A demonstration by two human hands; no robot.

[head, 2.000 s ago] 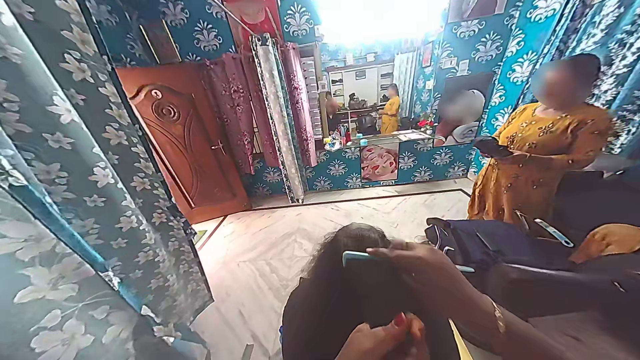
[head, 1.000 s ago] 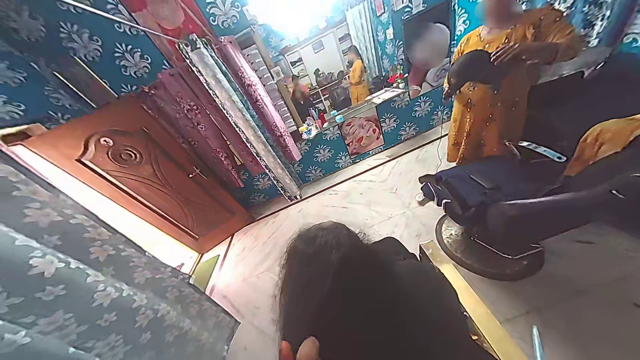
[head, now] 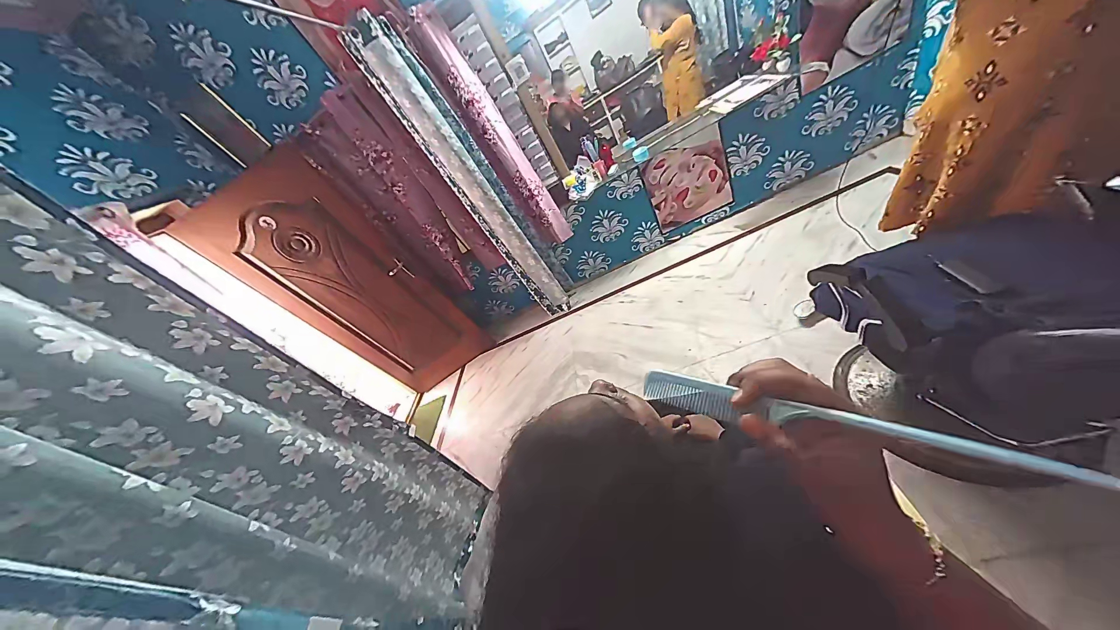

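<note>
My right hand (head: 774,402), its wrist bearing a gold-coloured bracelet, holds a pale blue rat-tail comb (head: 700,392). The comb's teeth are at the left, beside the head of a seated person, and its long thin tail points to the right edge. Dark hair (head: 595,516) on that head fills the lower middle, just left of my right forearm. Whether the teeth touch the hair cannot be told. My left hand is out of view.
A dark padded chair (head: 1006,367) with dark cloth on it stands at the right, beside a person in a mustard garment (head: 989,114). Floral curtains (head: 219,420) hang at the left. Behind are a wooden door (head: 324,262) and a mirror counter with small items.
My right hand, not visible a second ago, is in view with the comb. The fingertips at the bottom edge then no longer show. The view has turned and moved closer to the head.
</note>
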